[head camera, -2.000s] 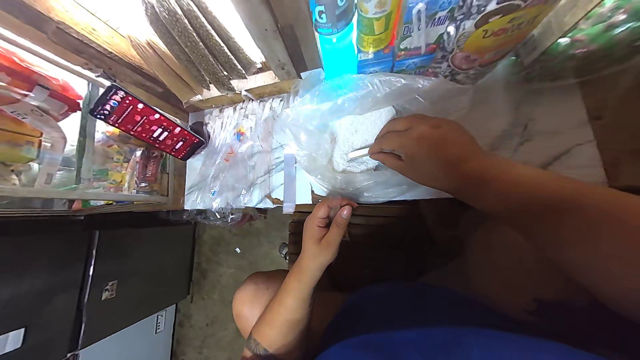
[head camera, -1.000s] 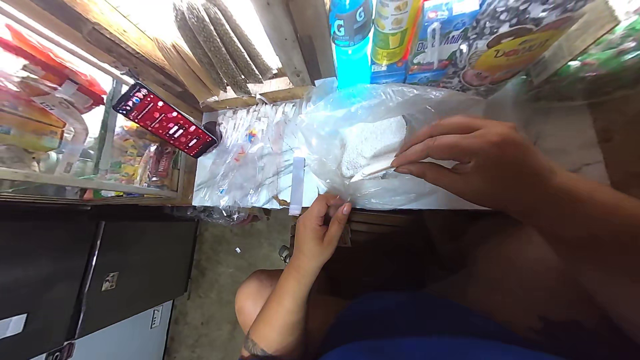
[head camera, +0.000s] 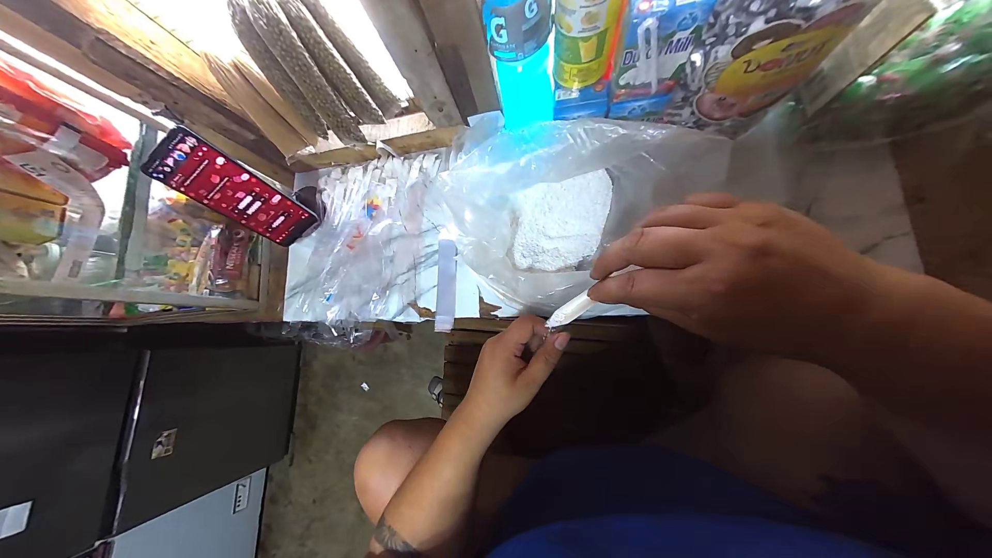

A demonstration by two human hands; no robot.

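An open clear plastic bag (head camera: pixel 484 186) of white powder (head camera: pixel 562 221) lies on the marble-patterned counter. My right hand (head camera: pixel 697 263) holds a slim white scoop (head camera: pixel 575 307), perhaps a spoon, whose powdery tip points down at the fingers of my left hand. At the counter's front edge, my left hand (head camera: pixel 515 360) pinches something small and clear, which looks like the mouth of a little plastic bag; most of it is hidden. Left of the powder bag lie a pale narrow strip (head camera: pixel 446 285) and a pile of clear plastic bags (head camera: pixel 356 232).
A phone (head camera: pixel 229 186) with a lit screen leans at the left, beside a glass case of packets (head camera: pixel 186 248). Behind the powder bag stand a blue drink bottle (head camera: pixel 523 70), a yellow-labelled bottle (head camera: pixel 585 43), milk packs (head camera: pixel 655 50) and a donut snack pack (head camera: pixel 775 66).
My right hand has moved the white scoop from the powder in the bag to the fingers of my left hand. The left hand stays near the counter's edge.
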